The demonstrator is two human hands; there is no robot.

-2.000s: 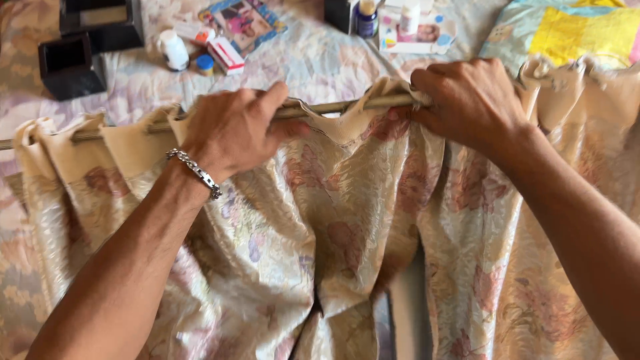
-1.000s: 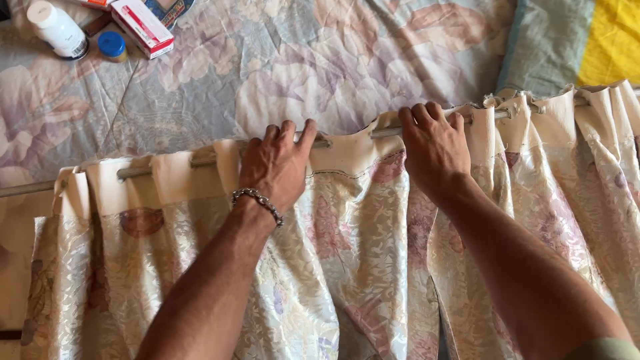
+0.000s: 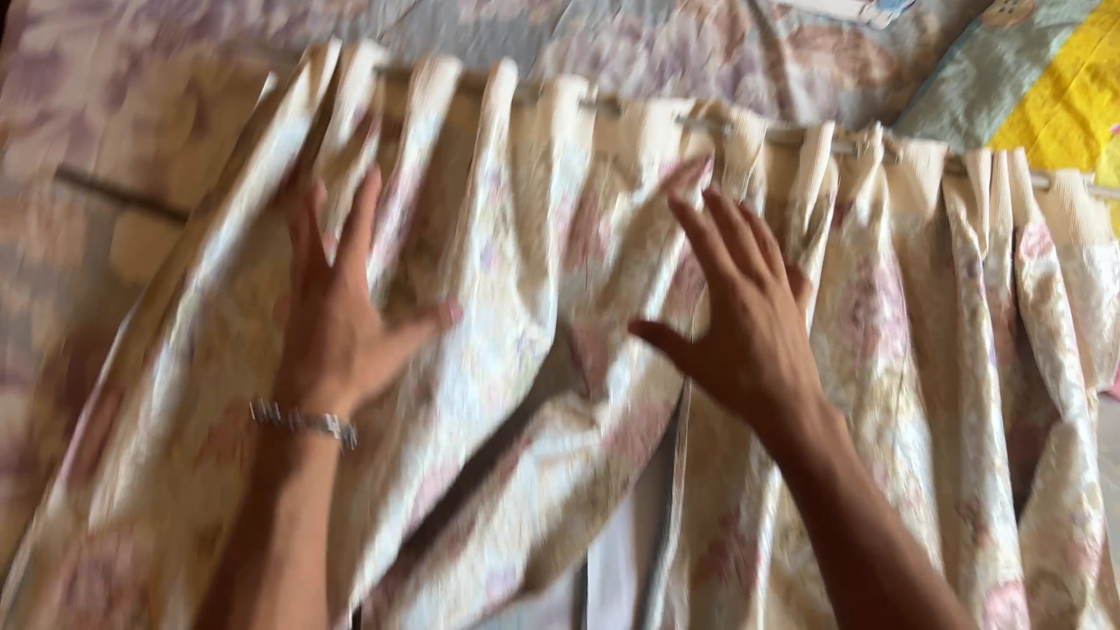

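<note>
A shiny floral curtain point(image 3: 490, 385) with a cream pleated heading hangs in folds from a thin rod point(image 3: 787, 136) that runs across the upper part of the view. My left hand point(image 3: 337, 324), with a metal chain bracelet point(image 3: 302, 422) at its wrist, is over the left folds, fingers spread and blurred. My right hand point(image 3: 744, 306) is over the folds right of the middle, thumb apart from the fingers. Neither hand grips the rod or cloth; whether the fingertips touch the fabric I cannot tell. Between the hands, the cloth parts in a dark gap low down.
A floral bedsheet point(image 3: 630, 44) lies beyond and to the left of the curtain. A grey and yellow cloth point(image 3: 1050, 96) is at the upper right. A thin dark bar point(image 3: 122, 192) sticks out at the left edge of the curtain. Part of a printed item point(image 3: 862, 9) shows at the top.
Both hands have come off the curtain's top edge at the rod and are now lower, over the folds, with fingers spread. The pleats left of the middle are bunched closer together. The view has shifted.
</note>
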